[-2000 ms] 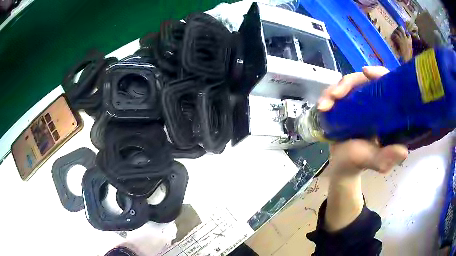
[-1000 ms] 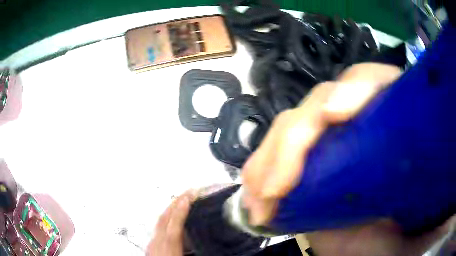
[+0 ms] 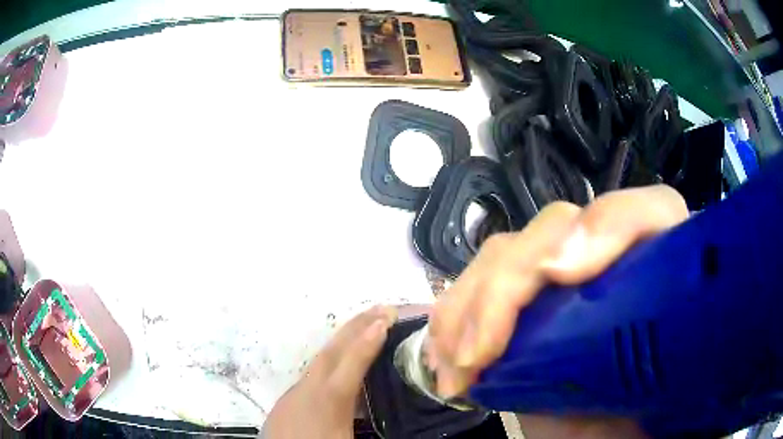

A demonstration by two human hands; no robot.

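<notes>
My right hand (image 3: 549, 274) is wrapped around the large blue electric screwdriver (image 3: 635, 317) at the lower right. Its pale nose (image 3: 416, 364) points down onto a black top frame (image 3: 386, 394) at the bottom centre. A thin pink edge shows behind this frame, so it seems to sit on a pink housing (image 3: 410, 312). My left hand (image 3: 330, 386) holds this unit from its left side. The screwdriver tip and any screw are hidden.
Pink housings with green-edged boards (image 3: 64, 351) stand at the lower left, another (image 3: 30, 81) at the upper left. A lit smartphone (image 3: 378, 50) lies at the back edge. Loose black frames (image 3: 415, 156) lie in the middle, more (image 3: 584, 103) piled right. A green conveyor (image 3: 172, 10) runs behind.
The screwdriver has moved from the silver-white box at the right onto the black frame. My left hand has come into view at the unit. The view has swung left.
</notes>
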